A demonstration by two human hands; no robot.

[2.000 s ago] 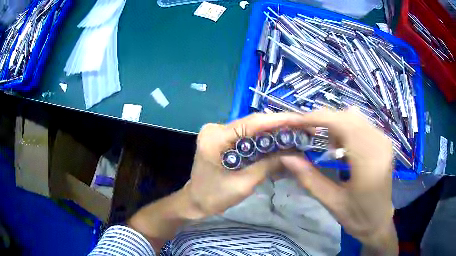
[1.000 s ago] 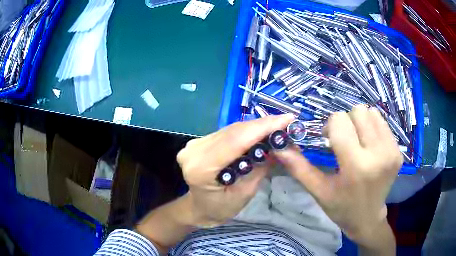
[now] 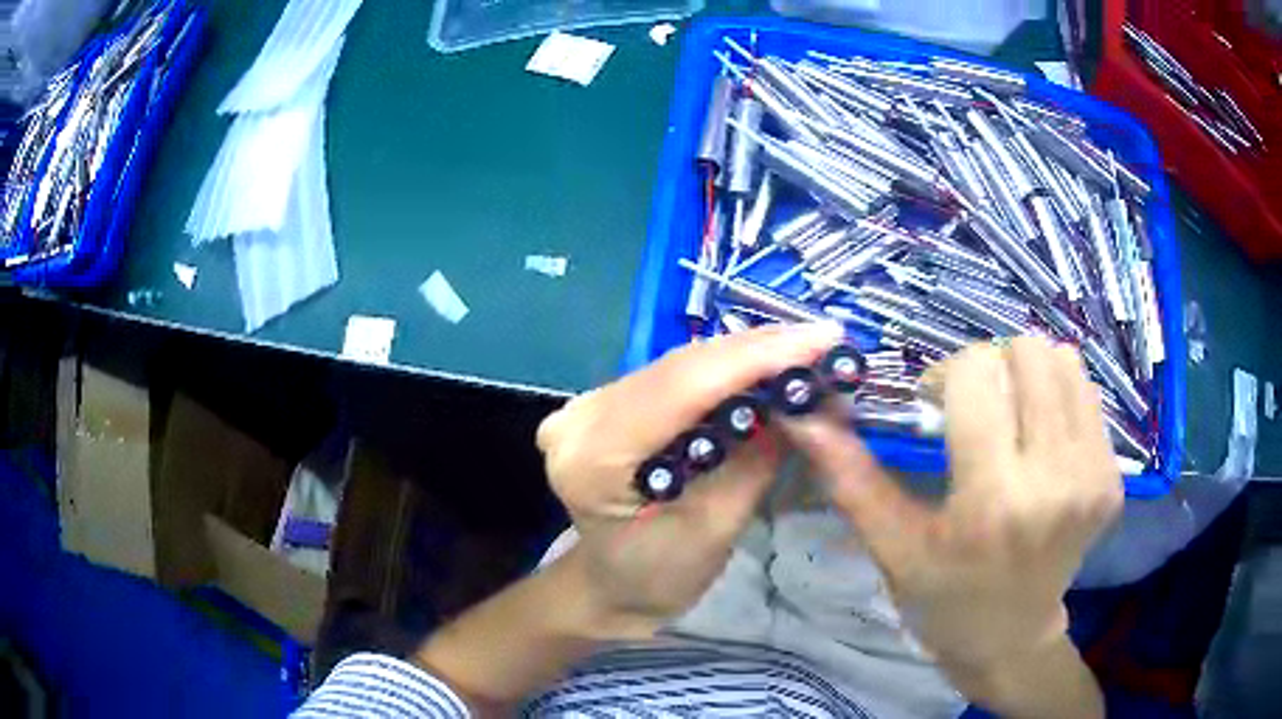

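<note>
My left hand is closed around several slim metal cylinders. They lie side by side in a slanting row, with round dark ends and pale centres facing up. A thin red wire shows below the row. My right hand is just right of the row, its fingers curled and its thumb by the row's underside. A small pale tip shows at its fingertips; whether the hand holds it or it lies in the tray behind, I cannot tell. The blue tray behind my hands is heaped with silver cylinders with pins and red wires.
A red bin with thin metal parts is at the right rear. A second blue tray is at the far left. Whitish plastic strips and paper scraps lie on the green bench. A cardboard box is below at left.
The right hand has moved back from over the row's right end, and its fingers have curled. The row's dark ends now all show plainly. The view has shifted slightly.
</note>
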